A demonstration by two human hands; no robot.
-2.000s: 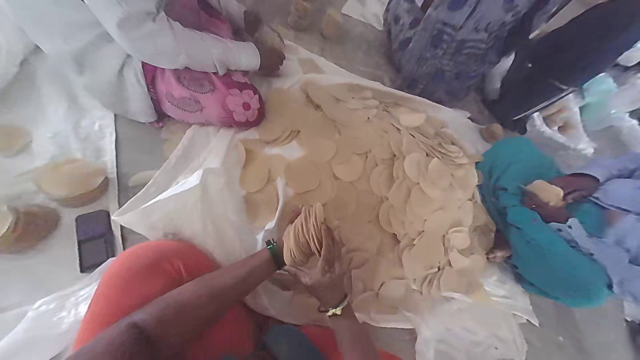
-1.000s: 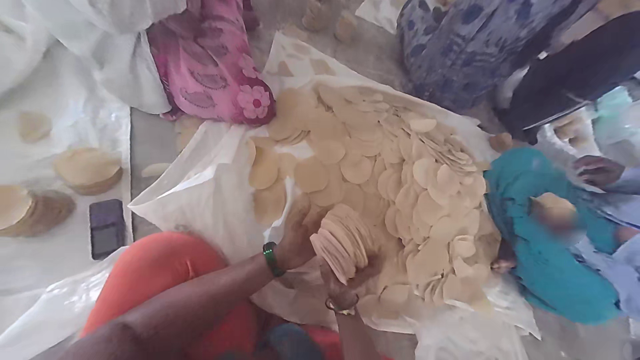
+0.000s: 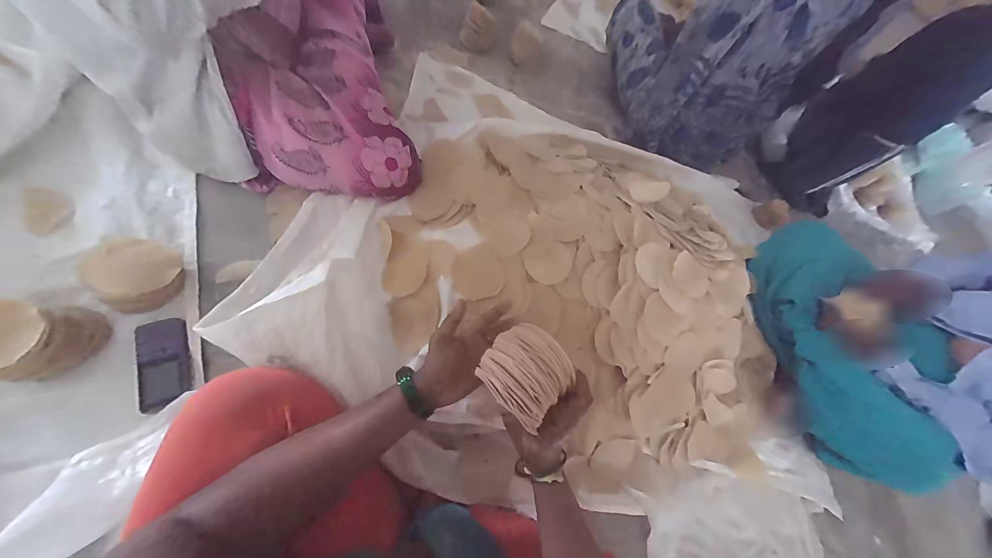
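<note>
A thick stack of thin round flatbread discs (image 3: 527, 372) stands on edge in my right hand (image 3: 554, 418), whose fingers curl round its right and lower side. On the stack's left is my left hand (image 3: 461, 353), fingers spread, palm toward the discs; whether its fingertips touch them is hard to tell. A green bangle is on the left wrist, bangles on the right. Beneath and beyond both hands, many loose discs (image 3: 666, 325) lie overlapping in a broad heap on a white plastic sheet (image 3: 325, 271).
Stacked discs (image 3: 132, 271) and a dark mobile phone (image 3: 163, 364) lie on a sheet at left. People sit around the heap: one in pink patterned cloth (image 3: 333, 116), one in blue patterned cloth (image 3: 682, 85), one in teal cloth (image 3: 852, 403) holding a disc. An open white bag (image 3: 883, 205) stands at right.
My left hand has come away from against the stack, its fingers now spread. The stack remains in my right hand. The arm of the person in pink cloth has drawn back from the heap's edge.
</note>
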